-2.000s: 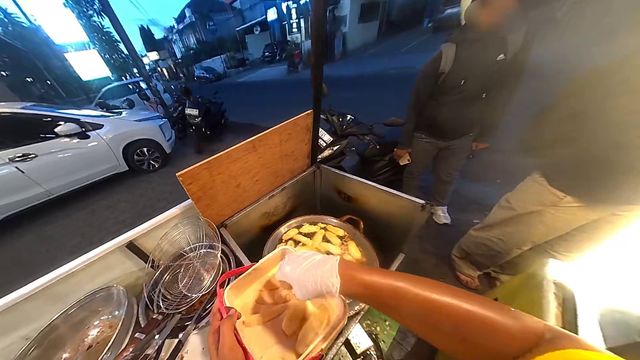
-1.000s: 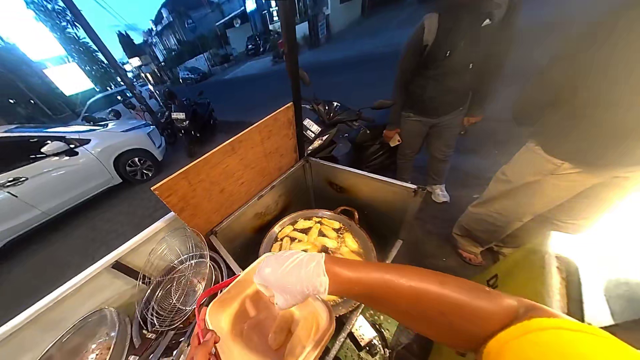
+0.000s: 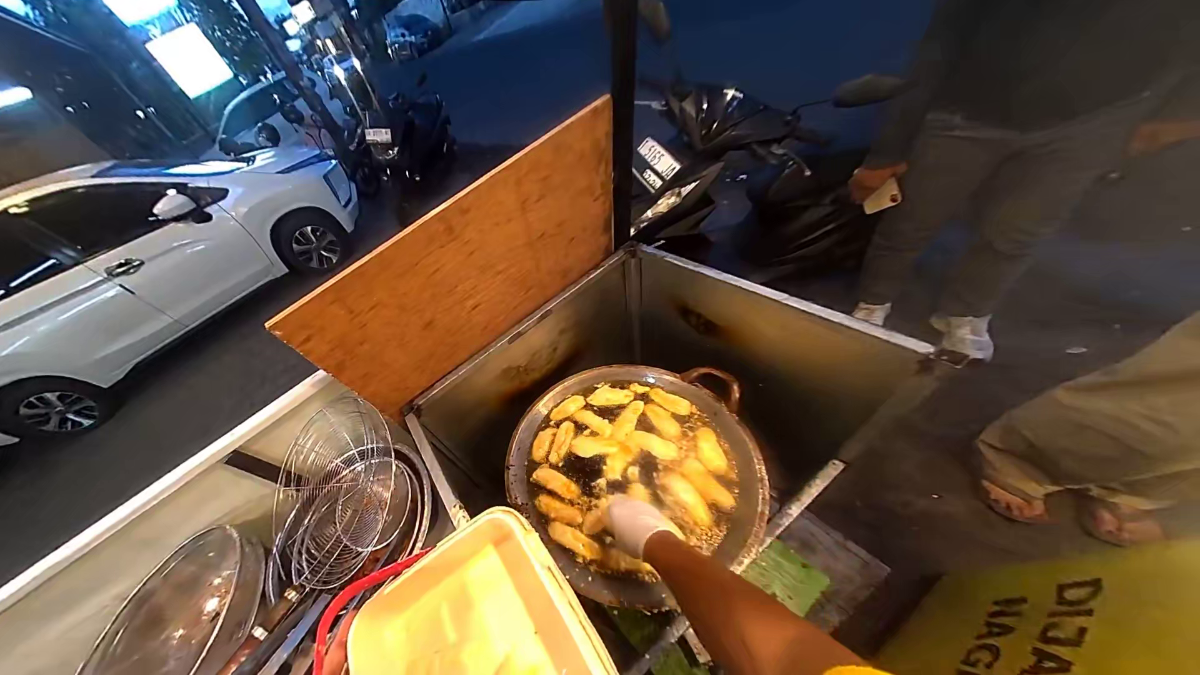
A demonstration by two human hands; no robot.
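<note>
My right hand [image 3: 637, 525], in a whitish glove, is low over the near part of a wide frying pan [image 3: 755, 469]. Its fingertips are blurred among battered fritters [image 3: 650, 443] that float in bubbling dark oil, so I cannot tell whether it holds a piece. My left hand [image 3: 339, 642] shows only as a sliver at the bottom edge, at the rim of a cream plastic tub [image 3: 469, 600] with batter inside. A red rim or handle [image 3: 342, 591] runs along the tub's left side. The tub stands to the left of the pan, tilted towards it.
Metal walls [image 3: 778, 328] and an upright wooden board [image 3: 469, 253] surround the pan's far side. Wire strainers [image 3: 347, 487] and a metal bowl [image 3: 173, 609] lie at left. Beyond are a white car [image 3: 141, 272], motorbikes [image 3: 722, 159] and two standing people, one holding a phone [image 3: 882, 196].
My right hand has moved from inside the tub out over the pan, low at the fritters. The view has shifted, and more of the pan shows.
</note>
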